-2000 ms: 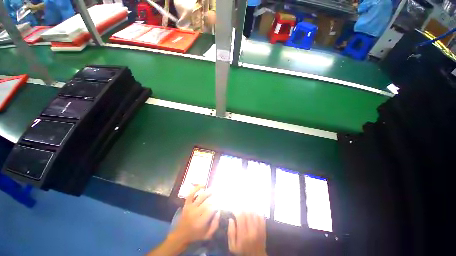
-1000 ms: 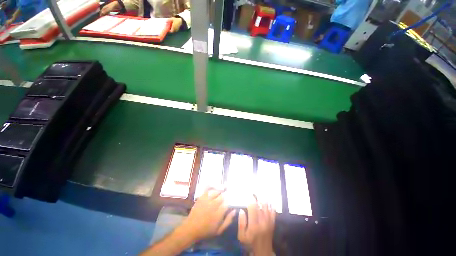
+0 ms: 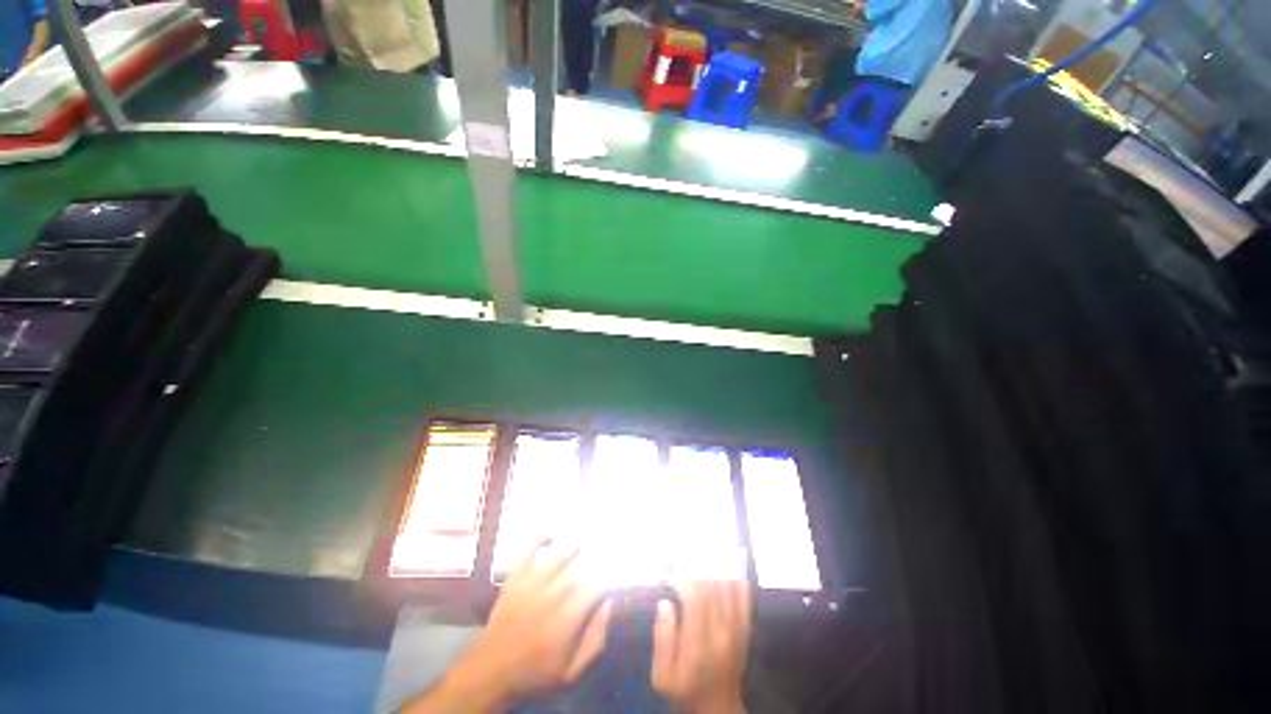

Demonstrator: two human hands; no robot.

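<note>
A black phone tray (image 3: 836,565) lies in front of me with several smartphones side by side, their screens glaring white. The leftmost smartphone (image 3: 443,502) has an orange strip at its top. My left hand (image 3: 547,614) is at the lower edge of the second and third phones, fingers spread. My right hand (image 3: 701,635) is at the lower edge of the fourth phone, fingertips over its screen. Both hands hold nothing that I can see. Glare hides exactly where the fingertips touch.
A left tray stack (image 3: 126,335) with dark phones on top stands at the left. A tall black right tray stack (image 3: 1059,419) fills the right side. A grey upright (image 3: 488,168) stands behind the bench before the green conveyor belt (image 3: 697,265). A person in blue (image 3: 903,39) is beyond.
The view has shifted, so the tray and stacks sit further left in the picture. The red-rimmed tray across the belt, with a person's hands on it, no longer shows. My right hand stays near the fourth phone.
</note>
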